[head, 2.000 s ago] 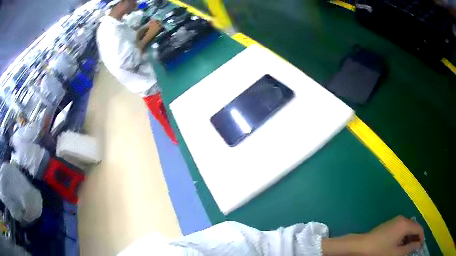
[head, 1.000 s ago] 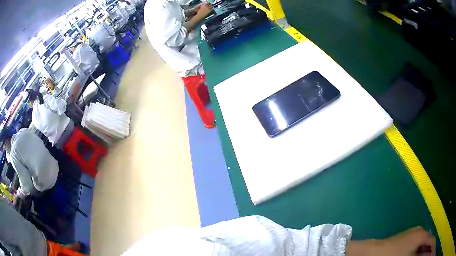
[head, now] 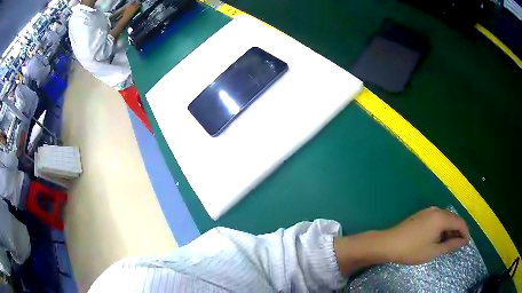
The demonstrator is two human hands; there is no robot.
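Observation:
My left hand (head: 426, 237) is at the lower right, fingers curled, over a silvery bubble wrap sheet (head: 423, 279). A small dark patch shows at its curled fingers; I cannot tell whether it is a held part or shadow. A black edge of something shows at the bottom right corner, largely cut off. My right hand is out of the picture. A glossy black phone (head: 238, 90) lies untouched on a white foam board (head: 275, 137), left of and beyond my hand.
Yellow tape (head: 409, 141) divides the green bench (head: 320, 180) from the dark green belt at right. A dark flat piece (head: 390, 64) lies on the belt. Another worker (head: 97, 48) in white is at upper left by black items. A thin black cord (head: 511, 273) shows at lower right.
The view has shifted, so the foam board and phone appear further left. My left hand appears higher and more fully in view, and the bubble wrap under it now shows.

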